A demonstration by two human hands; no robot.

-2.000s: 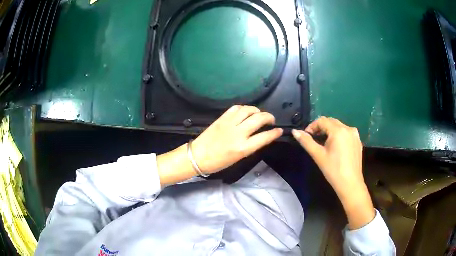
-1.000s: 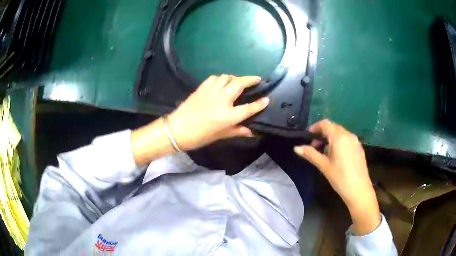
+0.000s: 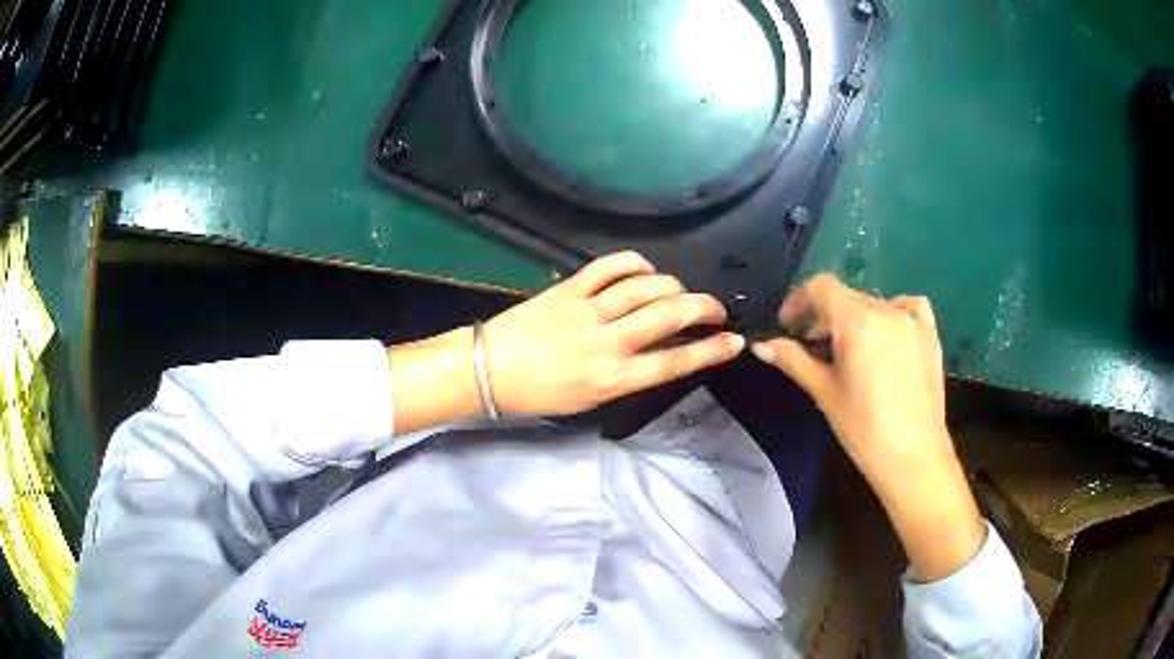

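Note:
A square black frame (image 3: 444, 161) with a large round opening lies turned at an angle on the green bench, its near corner towards me. My left hand (image 3: 605, 337) rests over the frame's near edge, index finger and thumb at the near corner. My right hand (image 3: 869, 367) is at the same corner, thumb and fingers pinched together with the fingertips almost meeting my left ones. A little dark material shows between the right fingers; whether it is a sealing strip or the frame's edge is hard to tell.
The green bench top (image 3: 283, 155) ends in a near edge in front of me. A nested pile of black frames (image 3: 90, 64) stands at the far left. Another black stack (image 3: 1155, 219) is at the right edge. Yellow strips (image 3: 28, 425) hang lower left. A brown cardboard box (image 3: 1075, 515) sits below at right.
The frame has turned from square-on to angled, its near right corner now pointing towards me. My left hand moved right along the near edge, and both hands' fingertips came together again at the corner.

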